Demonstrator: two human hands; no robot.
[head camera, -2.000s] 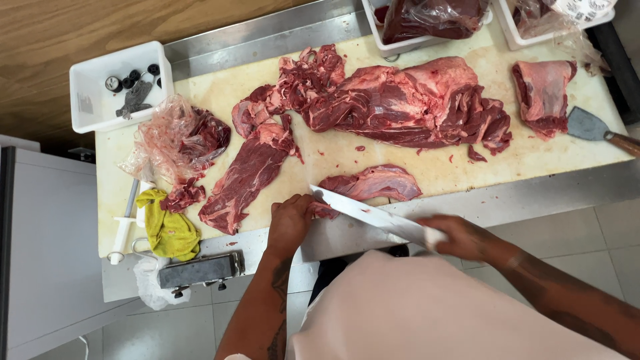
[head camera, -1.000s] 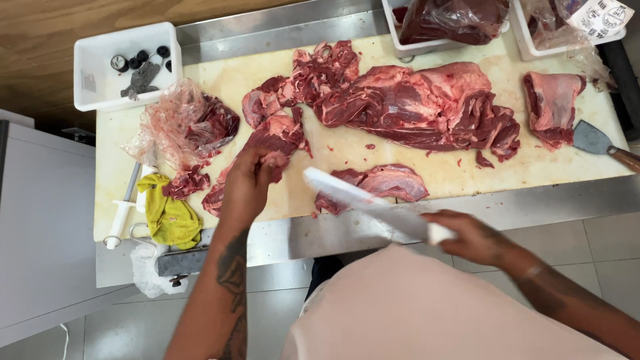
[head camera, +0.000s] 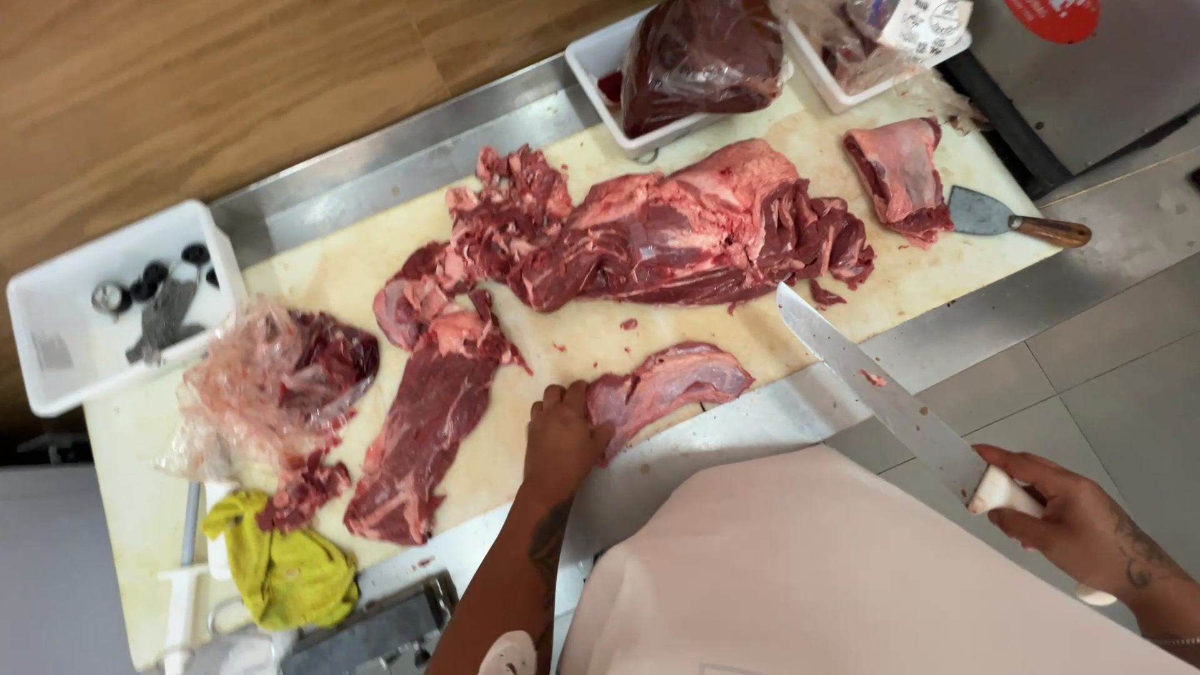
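Note:
My left hand rests on the cutting board at the left end of a small slab of raw meat, its fingers touching that end; whether they grip it is hard to tell. My right hand holds a long butcher's knife by its white handle, the blade pointing up and left past the board's front edge. A large piece of raw meat lies across the middle of the board, trimmings at its left end. Left of my left hand is a long strip of meat.
White trays with bagged meat stand behind. A scraper and another cut lie right. At left are a plastic bag of meat, a yellow cloth, a sharpening steel and a white bin.
My left hand has come away from the upper end of the long strip to the small slab. My right hand has moved the knife right, off the slab. The view has tilted and shifted.

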